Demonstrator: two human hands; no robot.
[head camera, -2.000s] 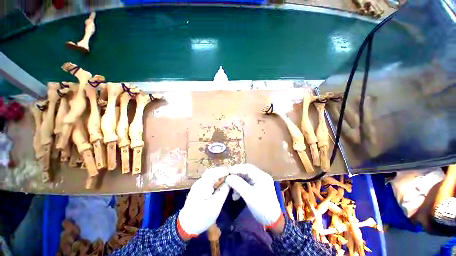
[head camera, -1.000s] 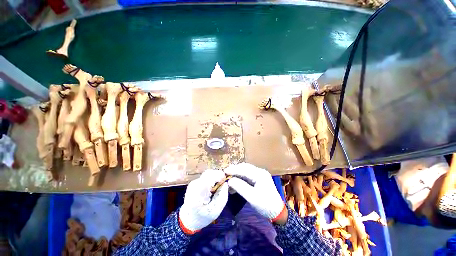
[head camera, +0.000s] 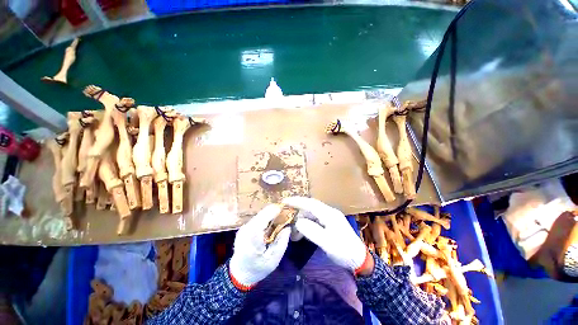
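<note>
My left hand (head camera: 256, 249) and my right hand (head camera: 329, 233), both in white gloves with red-orange cuffs, are together at the bench's front edge. My left hand holds a small brown foot or sole piece (head camera: 279, 223). My right hand's fingers touch its top end; the glove hides part of it. The tan work board (head camera: 246, 205) with dark spots lies just beyond, with a small whitish oval dish (head camera: 273, 177) on it. Tan figurine legs (head camera: 143, 149), several with dark straps, stand in a row at left; 3 more legs (head camera: 367, 159) lie at right.
A blue bin of tan legs (head camera: 472, 238) is below right; a blue bin of brown pieces (head camera: 79, 266) is below left. A green belt (head camera: 209, 57) runs beyond, with one leg (head camera: 68, 61). A white cone tip (head camera: 274, 89) stands at its edge. A shiny hood (head camera: 500, 108) and a person's arm (head camera: 558, 244) are at right.
The brown piece has been turned and shows more of its face between my hands. The leg on the belt has moved left. The view has shifted slightly.
</note>
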